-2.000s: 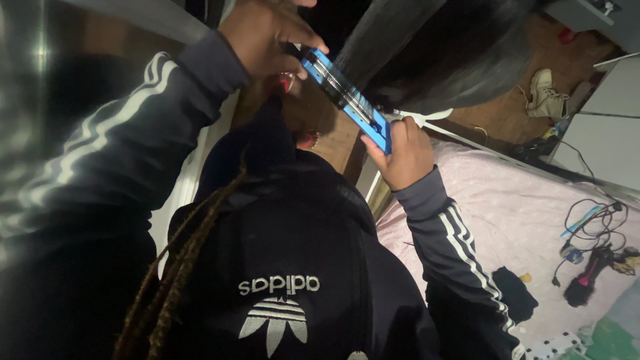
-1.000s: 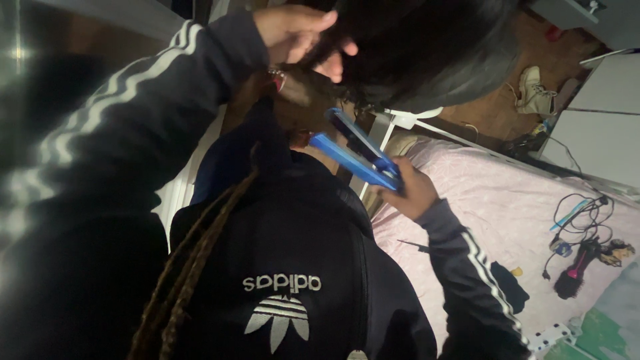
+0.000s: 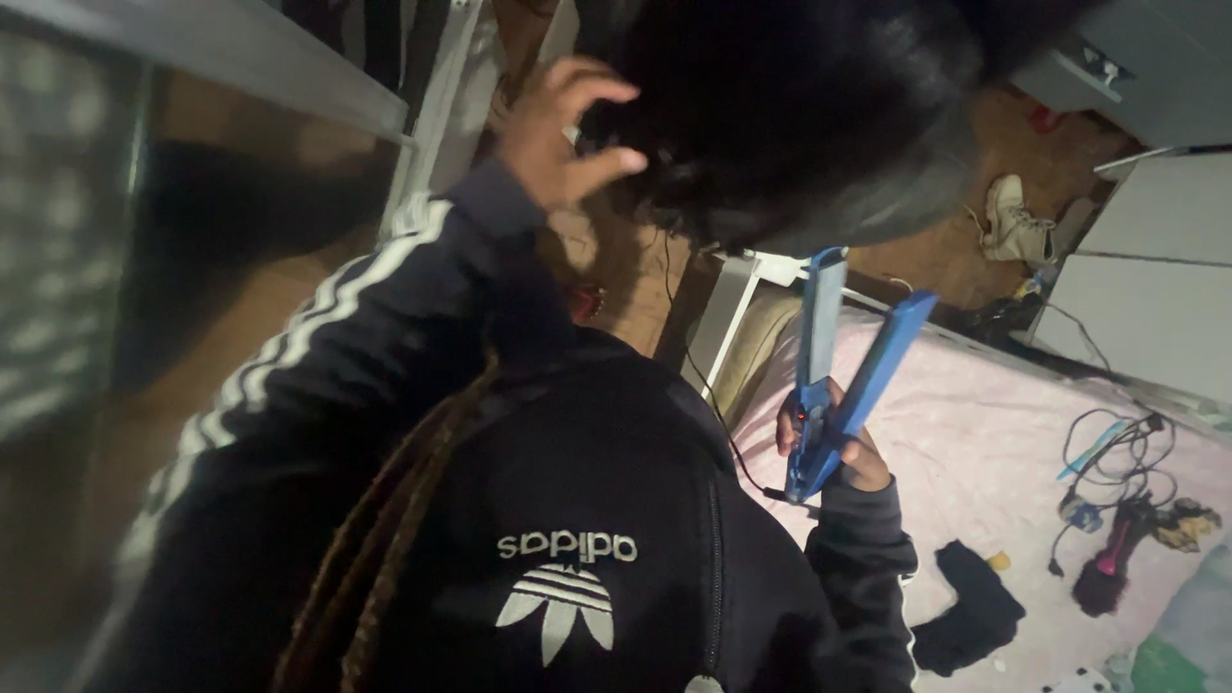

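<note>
At the top centre hangs another person's long dark hair (image 3: 789, 115). Beside its lower left edge is my left hand (image 3: 568, 135), thumb and fingers apart; whether a few strands lie between them cannot be made out. My right hand (image 3: 837, 443) grips a blue hair straightener (image 3: 823, 414) near its hinge, below the hair. The straightener's two arms are spread in a V and point up, with nothing between the plates. A small red light glows on it, and a black cord (image 3: 717, 414) runs from its base up past the bed's corner.
Right of me is a bed with a pink sheet (image 3: 962, 433) and a white metal frame (image 3: 736, 327). On the sheet lie a coiled cable (image 3: 1136, 452), a pink and black hairbrush (image 3: 1112, 568) and a black cloth (image 3: 967, 616). A pale boot (image 3: 1015, 221) rests on the wooden floor by white furniture (image 3: 1155, 241).
Two seconds ago the straightener was closed near a stretched lock of hair; its arms are now spread. My right hand has moved down and away from the hair. My left hand has opened.
</note>
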